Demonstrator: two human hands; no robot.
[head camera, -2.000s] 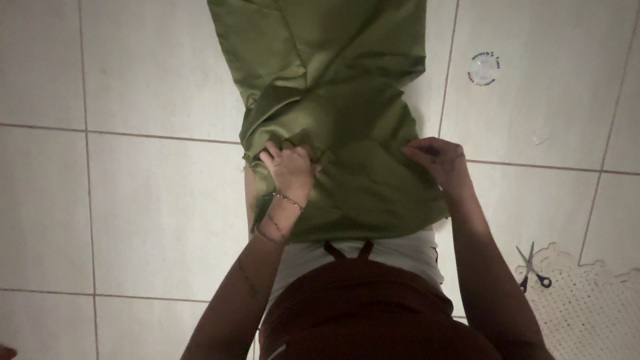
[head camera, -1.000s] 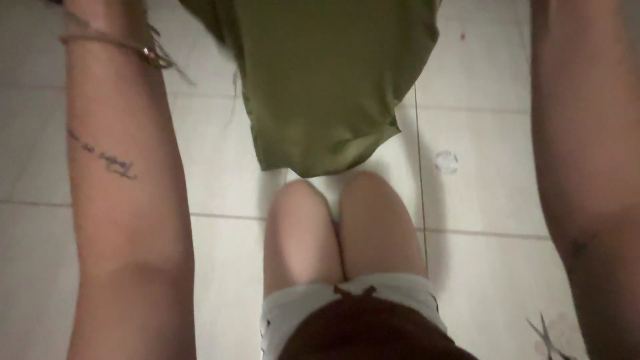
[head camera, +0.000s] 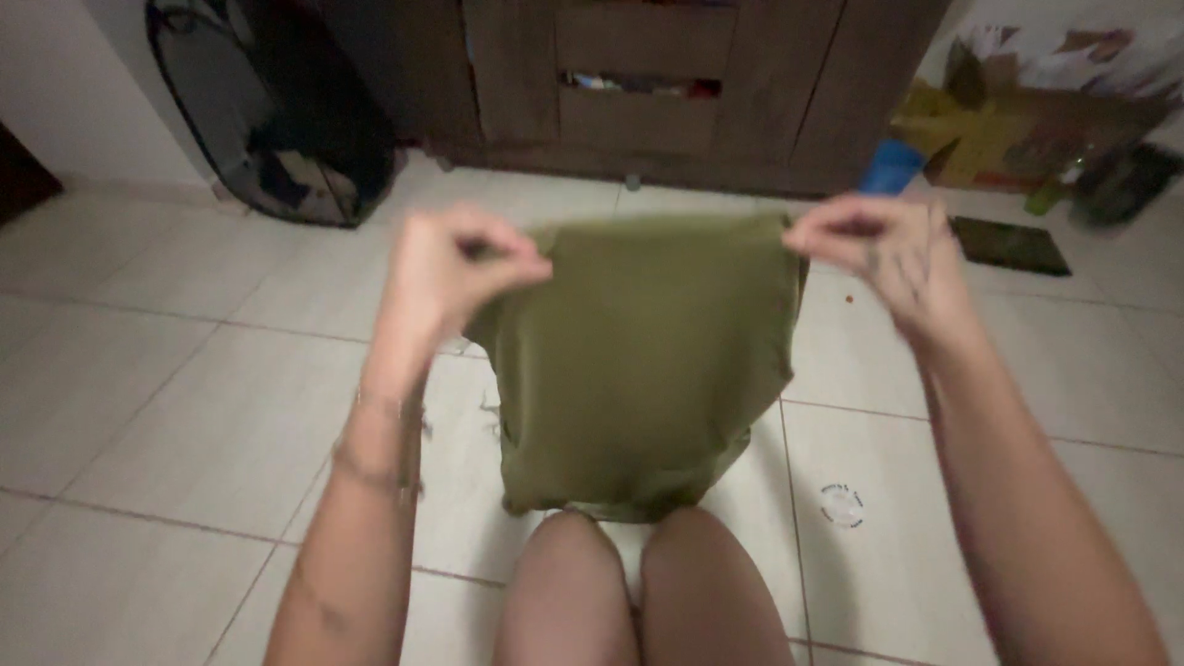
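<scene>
An olive green piece of fabric (head camera: 647, 361) hangs spread between my two hands, above the floor and just in front of my knees. My left hand (head camera: 462, 268) pinches its upper left corner between thumb and fingers; this hand is blurred. At the upper right corner, my right hand (head camera: 879, 245) grips the edge with thumb and fingertips. Frayed threads show along the fabric's left side. The lower edge hangs close to my knees, and whether it touches them I cannot tell.
A dark wooden cabinet (head camera: 638, 120) stands ahead, with a black mesh hamper (head camera: 370, 139) at its left. Right of it are a blue object (head camera: 891, 168), a yellow box (head camera: 962, 129) and a dark flat object (head camera: 1010, 246) on the floor. A round clear item (head camera: 842, 506) lies on the tiles.
The green fabric lay over my lap and legs two seconds ago; now it hangs raised between both hands. The view has tilted up, bringing in the cabinet, and the scissors are out of view.
</scene>
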